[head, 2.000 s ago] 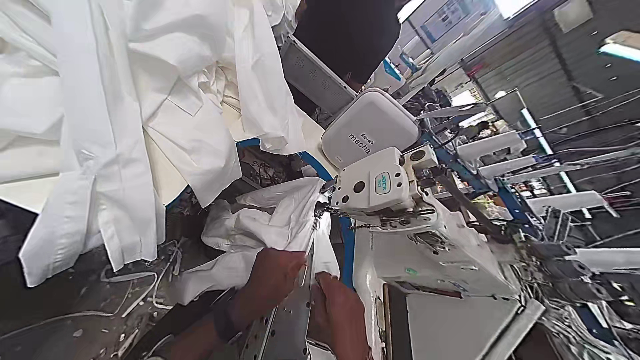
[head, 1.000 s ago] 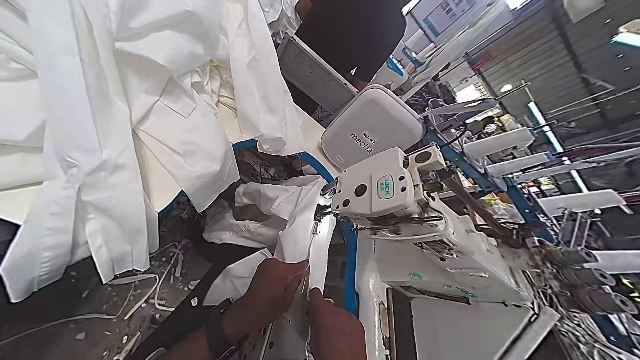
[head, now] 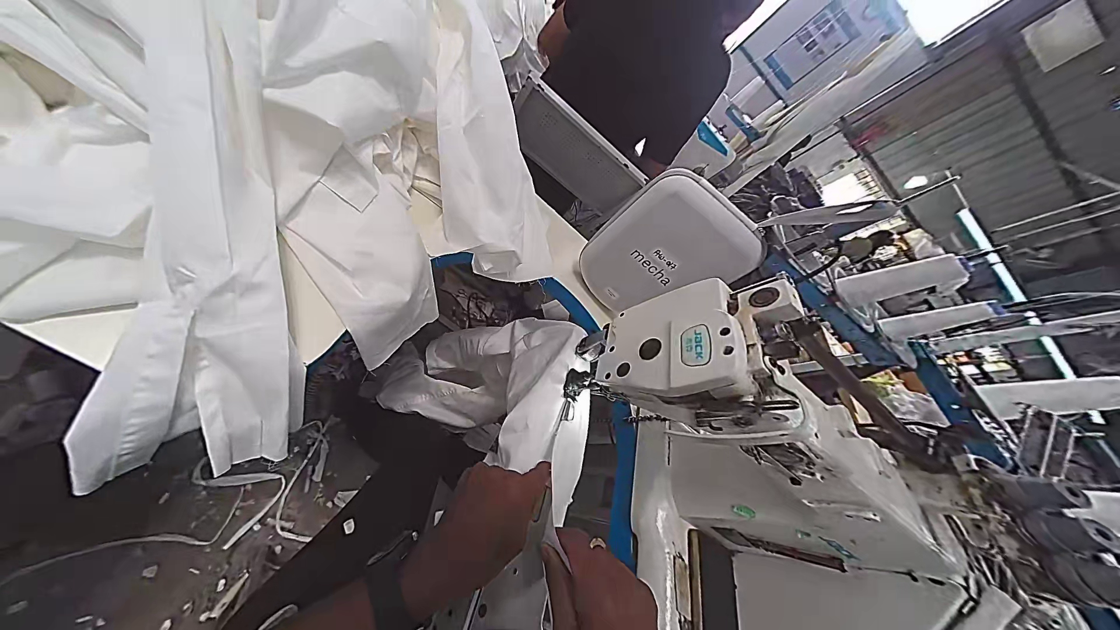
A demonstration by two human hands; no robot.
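A white Jack sewing machine (head: 674, 346) stands right of centre, its needle and presser foot area (head: 577, 382) over the edge of a white fabric piece (head: 534, 420). My left hand (head: 494, 507), with a dark band on the wrist, pinches the fabric just below the foot. Lower and to the right, my right hand (head: 599, 577), wearing a ring, grips the same fabric's edge between thumb and fingers. The rest of the piece lies bunched left of the foot. The fingertips of both hands are partly hidden by cloth and by the hands themselves.
Large white garment pieces (head: 350, 175) hang over a pale table at the left. A white zipped case (head: 674, 236) lies behind the machine head. A person in dark clothing (head: 643, 70) is beyond a grey tray (head: 577, 144). Fabric scraps (head: 254, 516) litter the floor. Thread spools (head: 1050, 525) are at right.
Two seconds ago my hands were on the fabric near a perforated metal bar; since then the cloth by the foot has shifted and spread, and my right hand has moved slightly lower.
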